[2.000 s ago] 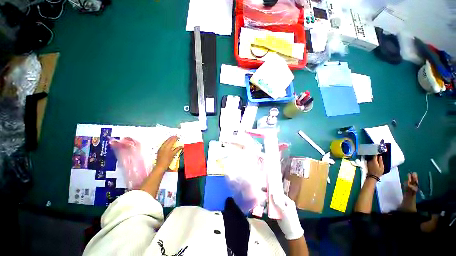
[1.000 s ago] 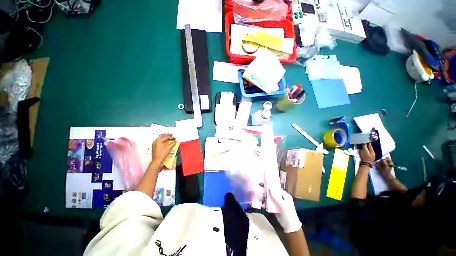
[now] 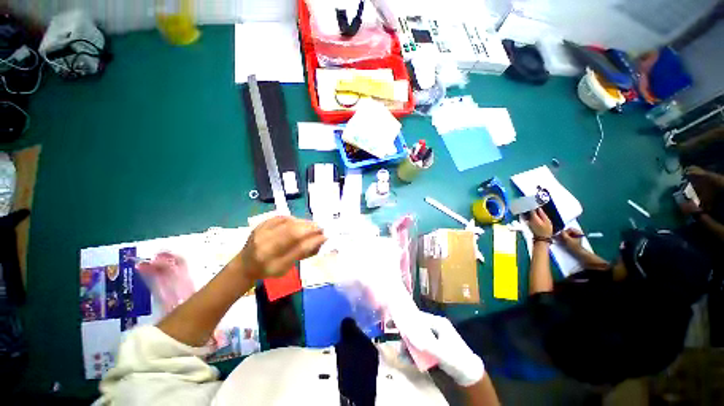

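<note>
My left hand is bare and raised over the red card, thumb and fingertips close together; whether a small label is between them I cannot tell. My right hand, in a white glove, is low at the bench's front edge, around a bagged pink strip. Bright glare hides the strip's far part and the fingertips. Clear bag plastic lies over the blue folder. Another pink strip lies beyond. A bagged pink pile rests on the printed poster sheet, partly behind my left forearm.
A small brown carton and yellow card are right of the strips. A steel ruler lies on a black strip. Ahead are a red tray, blue basket and pen cup. At right, a person handles papers.
My left hand has lifted off the poster's right edge and moved right, over the red card. The right hand stays low with the strip. The view has shifted, so the bench things sit further left.
</note>
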